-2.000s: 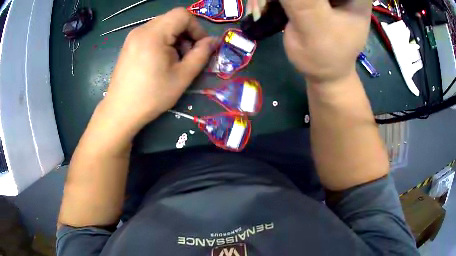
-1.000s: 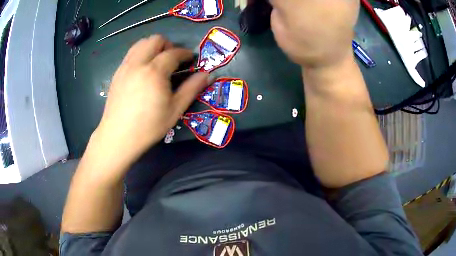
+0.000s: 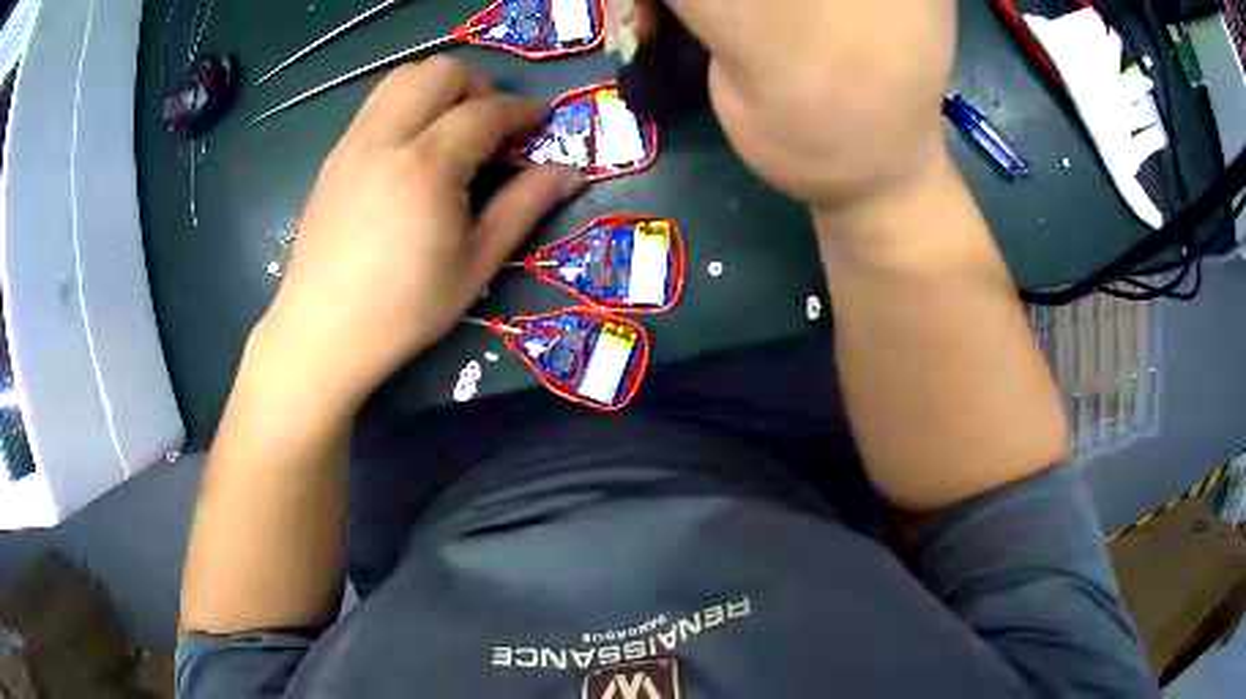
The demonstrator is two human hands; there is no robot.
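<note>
Several red teardrop probe units with blue boards and white display modules lie on the green mat. My left hand (image 3: 410, 205) has thumb and fingers at the narrow end of one unit (image 3: 601, 134), holding it. My right hand (image 3: 834, 96) is in a fist around a thick black tool (image 3: 663, 68), probably the electric screwdriver, beside that unit's display end; its tip is not visible. Two more units, one (image 3: 615, 262) above the other (image 3: 581, 358), lie nearer my body. Another unit (image 3: 540, 21) lies at the top edge, its thin metal rod pointing left.
A black round object with wires (image 3: 198, 96) and a white casing (image 3: 103, 260) are at left. Small white pieces (image 3: 467, 380) are scattered on the mat (image 3: 738, 321). At right are a blue-handled screwdriver (image 3: 987, 137), a white glove-like shape (image 3: 1110, 123) and black cables (image 3: 1134, 280).
The unit at my left hand has turned so its display end points more to the right. My right hand and the black tool have moved slightly left.
</note>
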